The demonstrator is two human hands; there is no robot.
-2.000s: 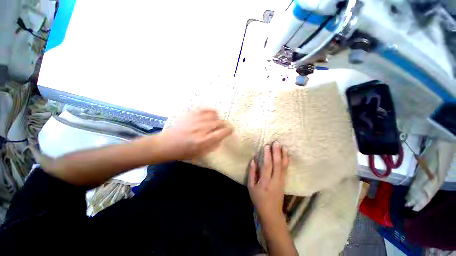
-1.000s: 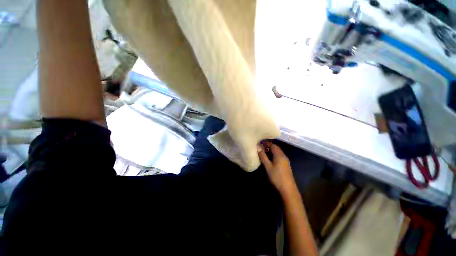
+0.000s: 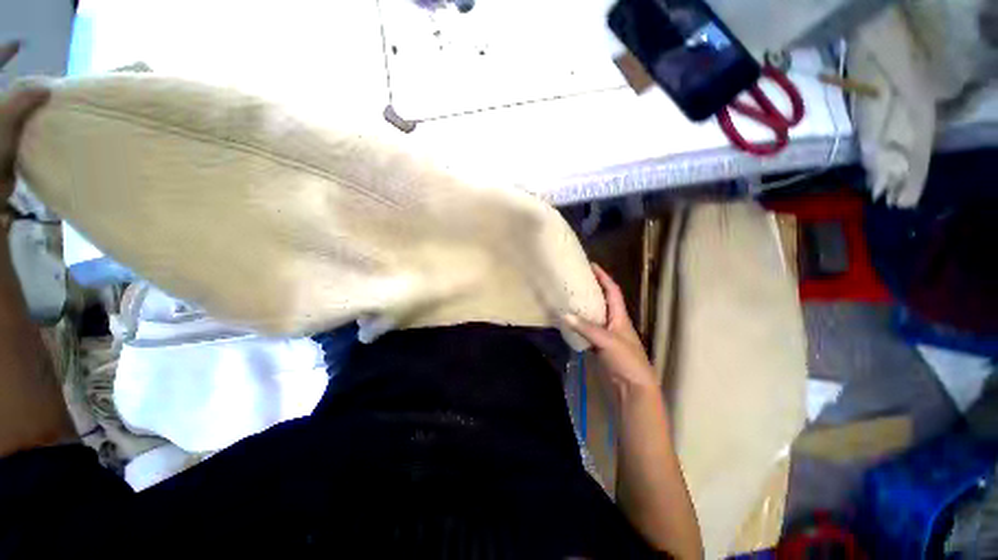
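A cream fabric panel (image 3: 252,208) is stretched between my two hands over the table's front edge and my lap, its smoother side showing and a thin seam line along its upper part. My left hand (image 3: 15,126) is at the far left rim, partly cut off, and grips the panel's left end. My right hand (image 3: 613,339) grips the panel's right end, thumb on top and fingers behind the edge.
On the white table (image 3: 503,148) lie a smartphone (image 3: 687,55) and red-handled scissors (image 3: 763,109). Another cream piece (image 3: 733,361) hangs below at right. White cloth (image 3: 213,388) lies at left. Red (image 3: 848,246) and blue (image 3: 919,492) crates stand on the floor.
The panel has left the needle area and now spreads sideways between both hands. My left hand went up, then out to the far left. The view has shifted, leaving most of the machine head out.
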